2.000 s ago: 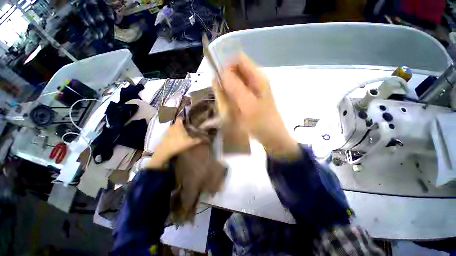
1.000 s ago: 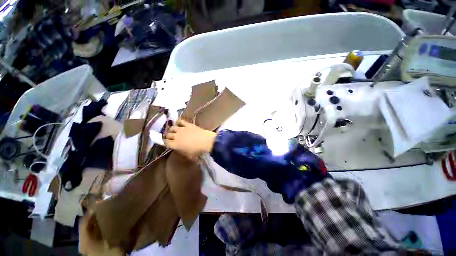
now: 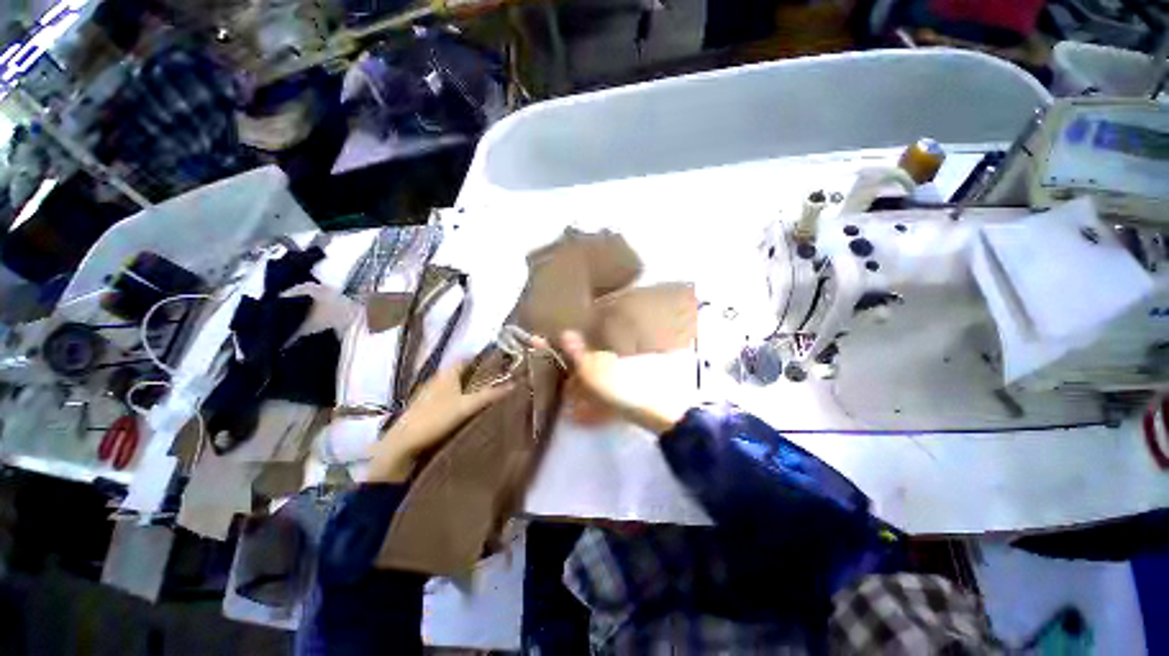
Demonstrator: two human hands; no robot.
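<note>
A bundle of brown cut pieces [image 3: 481, 474] lies at the table's front edge, left of the sewing machine, with its lower end hanging over the edge. A thin pale tie [image 3: 515, 344] crosses its upper part. My left hand [image 3: 430, 417] holds the bundle from the left side. My right hand [image 3: 600, 382] is at its right side by the tie, with thumb and fingers closed on the bundle's edge; it is slightly blurred. More brown pieces [image 3: 647, 318] spread out behind and to the right on the white table.
The white sewing machine [image 3: 897, 301] stands at the right with paper sheets [image 3: 1064, 288] draped over it. Dark pieces [image 3: 298, 372] and pale layers lie at the left. Red-handled scissors [image 3: 119, 441] lie far left. A white trough [image 3: 756, 113] runs behind.
My left hand has come up onto the bundle's left side. My right hand has moved right and down. The fanned brown pieces are gathered into a narrower bundle.
</note>
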